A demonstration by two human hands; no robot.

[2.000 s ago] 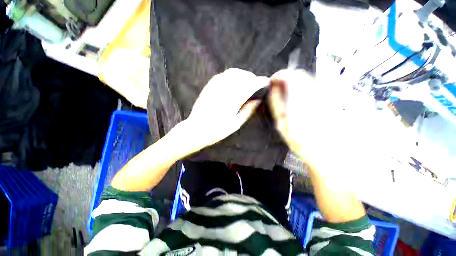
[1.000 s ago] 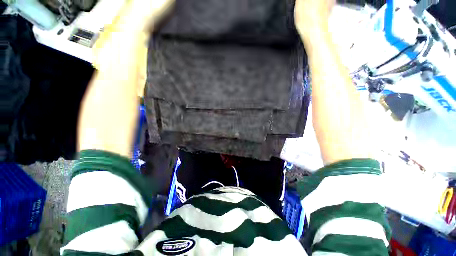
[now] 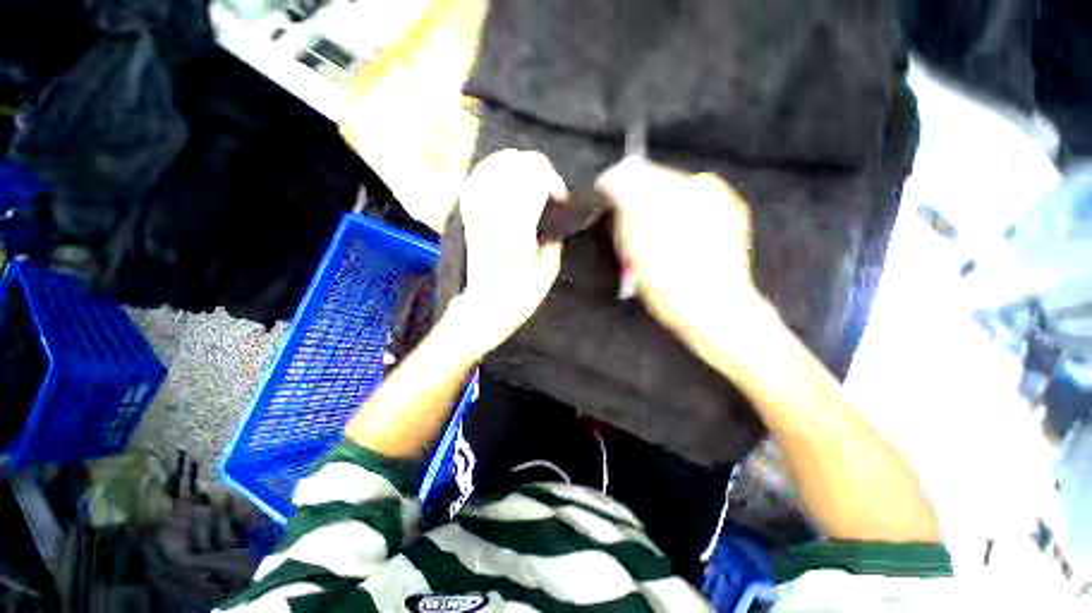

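Note:
A dark mottled garment panel [image 3: 766, 252] lies in front of me, with a folded edge running across it above my hands. My left hand [image 3: 513, 222] grips a bit of the cloth between thumb and fingers, left of centre. My right hand [image 3: 677, 228] is closed around a slim pen-like tool [image 3: 636, 140]. The tool's pale end sticks out above the fist and a reddish part shows below it. My right hand is just right of the left, over the cloth. Both hands are overexposed, so fingertip details are hard to see.
An empty-looking blue crate [image 3: 323, 371] stands left of my lap, with another blue crate [image 3: 90, 359] at far left. Dark garments [image 3: 228, 180] are heaped at upper left. A yellow-tan piece [image 3: 413, 108] lies beyond the panel. The white machine table [image 3: 922, 359] is at right.
My hands have come back from the far end of the cloth to its middle, close together. A folded edge now lies higher in view. The view has shifted, showing more of the left crate.

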